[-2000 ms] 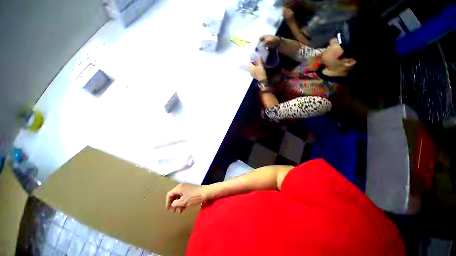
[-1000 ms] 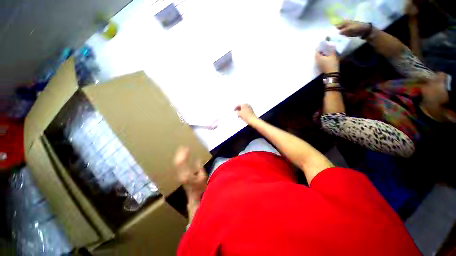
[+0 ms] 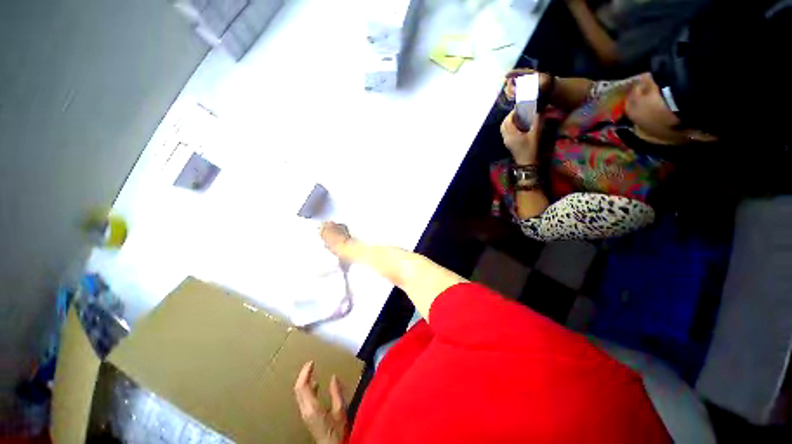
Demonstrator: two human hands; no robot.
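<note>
My right hand [image 3: 337, 238] reaches over the white table [image 3: 252, 234]. Its fingertips are just below a small grey-white product box [image 3: 314, 201]; the blur hides whether they touch it or pinch something small. My left hand [image 3: 320, 406] is low at the bottom edge, empty, with fingers apart, over the flap of the brown shipping carton [image 3: 234, 355]. Another small product box [image 3: 196, 173] lies further left on the table. A thin pale sheet [image 3: 320, 302] lies by the table's near edge.
Clear-wrapped white bundles [image 3: 165, 421] sit inside the carton at lower left. A yellow tape roll [image 3: 115, 231] is near the wall. Stacked white boxes [image 3: 382, 52] and yellow slips [image 3: 450, 54] are at the far side. A seated person [image 3: 590, 165] on the right holds a white box.
The view has swung. My right hand has moved forward from the table's near edge towards the small product box. My left hand's fingers now show spread at the flap.
</note>
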